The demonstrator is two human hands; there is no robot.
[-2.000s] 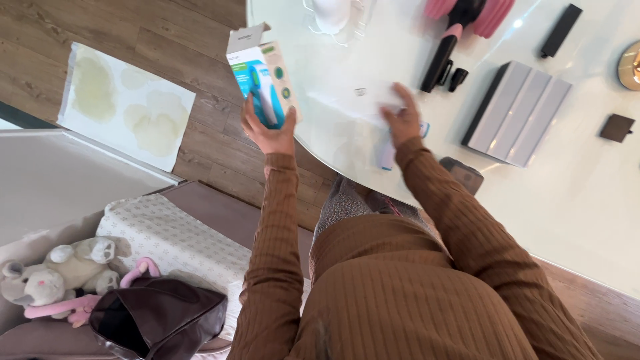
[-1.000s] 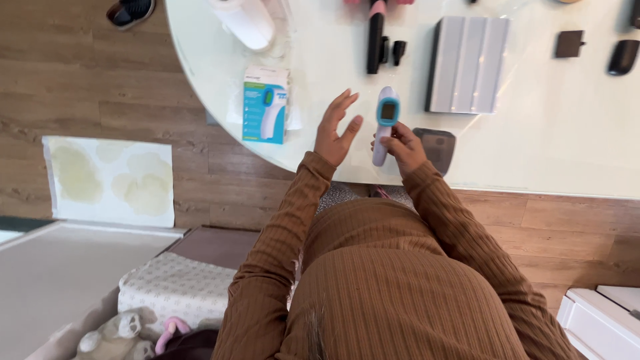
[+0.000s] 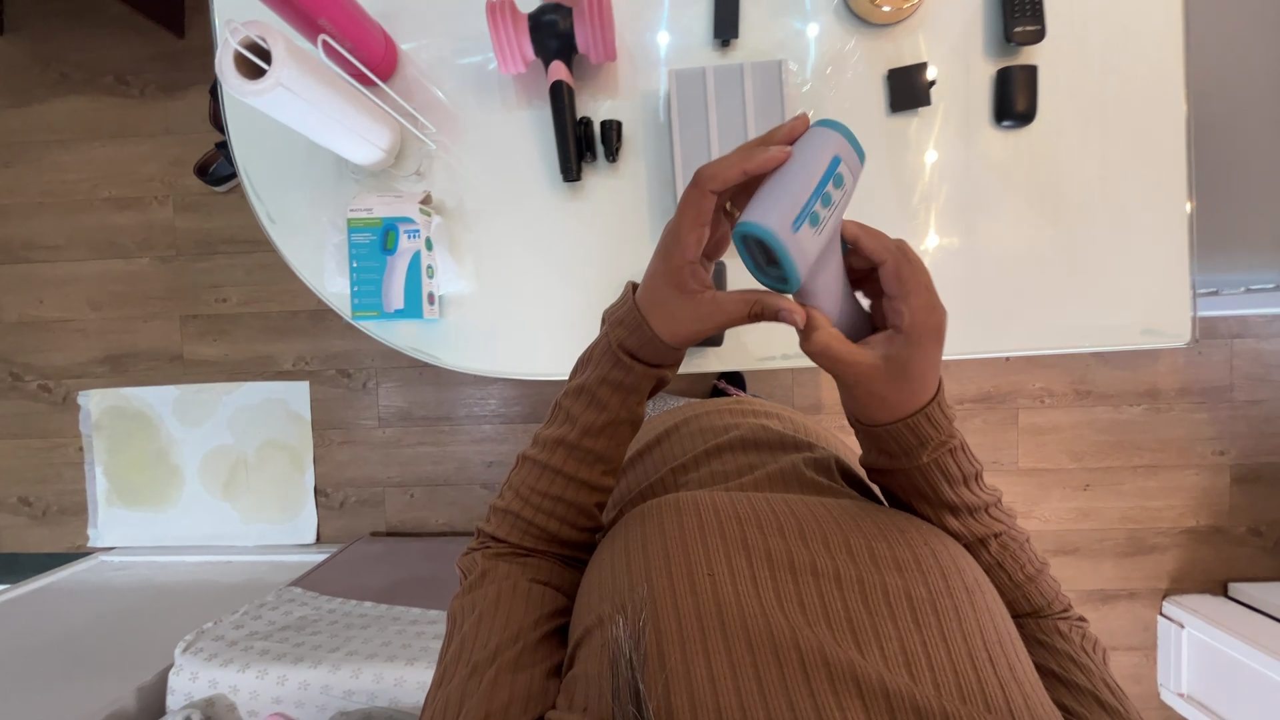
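Note:
An infrared thermometer [image 3: 815, 215], white with blue rims, is held tilted above the table near its front edge. My left hand [image 3: 715, 235] grips its head from the left, thumb below and fingers behind it. Around its handle my right hand [image 3: 885, 315] is closed, the thumb near my left thumb. The thermometer's carton [image 3: 392, 262], blue and white with a picture of the device, lies on the glass table to the left. Behind my hands sits a grey ridged box [image 3: 725, 110], and a dark flat object near the table edge is partly covered by my left hand.
On the glass table [image 3: 540, 290] are a paper towel roll [image 3: 310, 95] on a wire holder, a pink bottle [image 3: 335, 30], a pink and black massager-like tool [image 3: 563, 90], small black caps, a black square object [image 3: 909, 87] and a remote control [image 3: 1023, 20]. A stained pad [image 3: 200, 463] lies on the floor.
The thermometer has been raised and turned, and my left hand, apart from it a second ago, now holds it too. Two seconds ago my left hand held the carton, which now lies on the table.

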